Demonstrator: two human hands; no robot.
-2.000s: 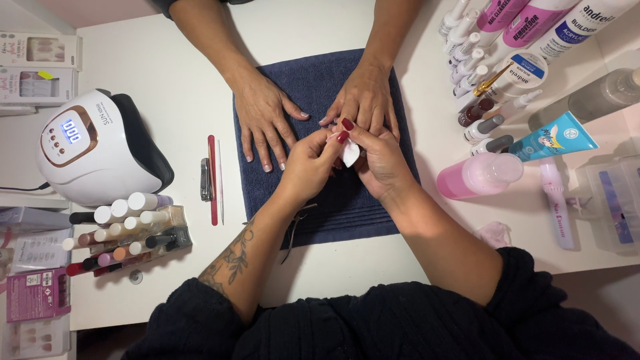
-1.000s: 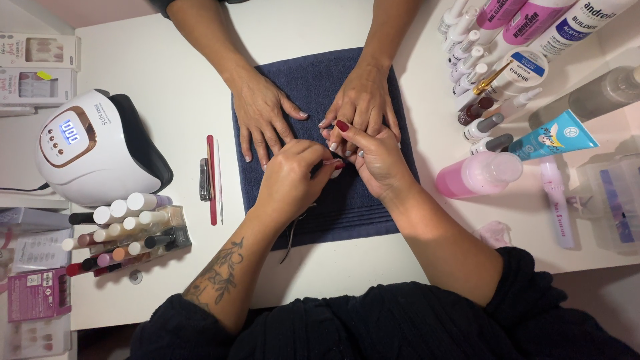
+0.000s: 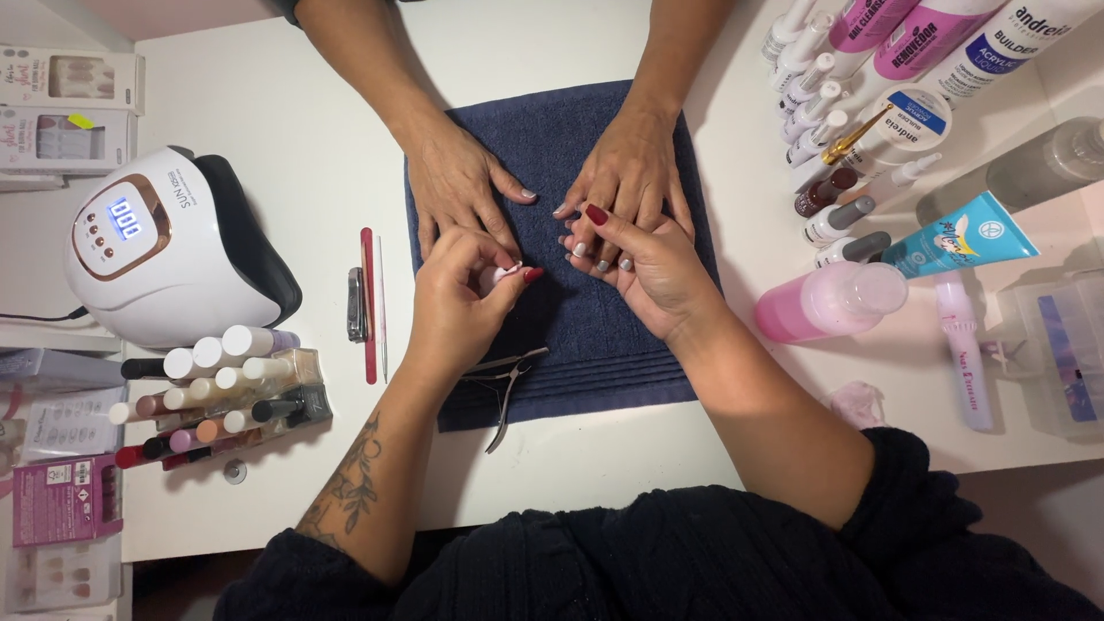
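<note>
My left hand [image 3: 461,302] pinches a small white pad [image 3: 498,278] between thumb and fingers, close to the fingertips of another person's hand [image 3: 461,185]. With my right hand [image 3: 651,267] I hold the fingers of that person's other hand [image 3: 630,177] from below, my thumb lying over them. Both of the person's hands rest palm down on a dark blue towel [image 3: 552,379]. Below my left hand, metal cuticle nippers [image 3: 509,392] lie across the towel's edge, partly hidden by my wrist. Left of the towel lie a red nail file [image 3: 368,306], a nail clipper [image 3: 355,304] and a thin pointed stick [image 3: 383,310].
A white nail lamp [image 3: 172,250] with a lit display stands at the left, above a rack of several polish bottles [image 3: 233,388]. On the right are a pink liquid bottle [image 3: 819,302], a blue tube [image 3: 962,237], more bottles and a clear plastic box [image 3: 1056,362].
My left hand has moved left, away from the person's held fingers, with the white pad in its grasp. My right hand still holds those fingers.
</note>
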